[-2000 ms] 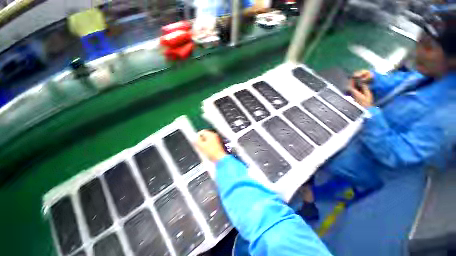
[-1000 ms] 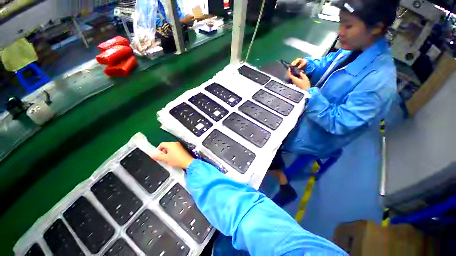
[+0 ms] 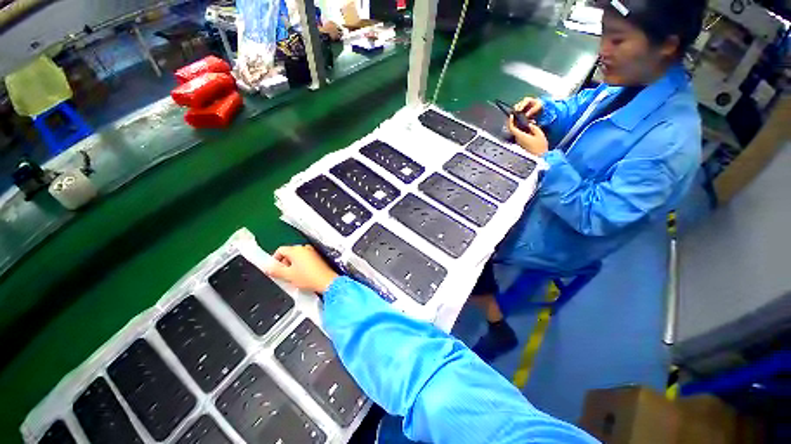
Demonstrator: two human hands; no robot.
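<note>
A white blister tray (image 3: 242, 245) lies at the lower left, cut off by the bottom edge. Flat black phone-sized housings (image 3: 200, 342) with small pale spots fill its visible pockets. My right hand (image 3: 299, 267) reaches in from the lower right, its fingers closed on the tray's right rim near the far corner; the fingertips are partly hidden. My left hand is out of the picture. A second, stacked white tray (image 3: 416, 149) lies just beyond my hand to the right, holding several black housings (image 3: 399, 263) and one empty pocket in its far row.
A worker in a blue smock (image 3: 607, 186) sits at right, holding a small dark piece (image 3: 520, 117) in both hands. A pale post (image 3: 422, 52) stands behind the second tray. Red packets (image 3: 208, 91) lie across the green bench (image 3: 165, 186). A brown carton (image 3: 642, 416) is at lower right.
The view has swung right, so trays and packets appear farther left and the worker shows more fully. My right hand stays at the same tray rim. Little differs from one second ago.
</note>
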